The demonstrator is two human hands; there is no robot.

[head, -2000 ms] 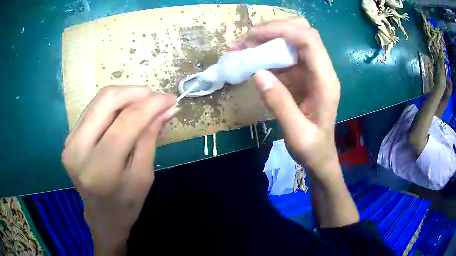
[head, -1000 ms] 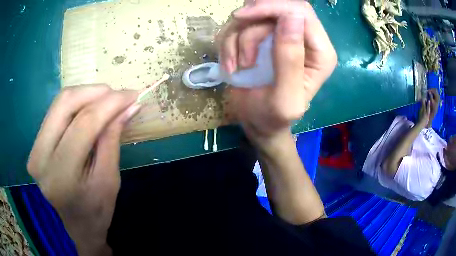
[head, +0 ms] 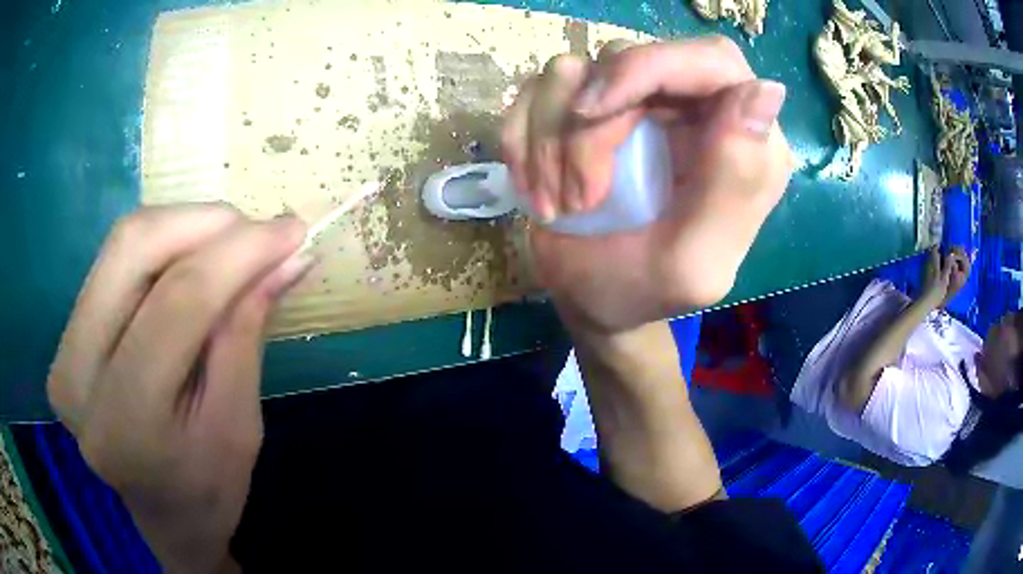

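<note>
My left hand (head: 185, 348) holds a thin white cotton swab (head: 346, 213) between thumb and fingertips, its tip over the spotted cardboard sheet (head: 191, 123). My right hand (head: 673, 191) is wrapped round a translucent white squeeze bottle (head: 642, 185). The bottle lies tilted, its narrow end at the right end of a small oval white dish (head: 435, 195) on the cardboard. My fingers hide the middle of the bottle. Whether liquid is flowing cannot be seen. The swab tip is left of the dish, apart from it.
Cream figure parts (head: 858, 79) lie on the green bench (head: 830, 224) at the upper right. Two swabs (head: 486, 334) lie at the near bench edge. A person in a pale shirt (head: 897, 381) sits at right. A red object (head: 735, 353) and blue crates (head: 819, 493) are below the bench.
My left hand has drawn the swab out of the dish and leftwards. My right hand has turned from a loose fingertip hold to a full grip round the bottle.
</note>
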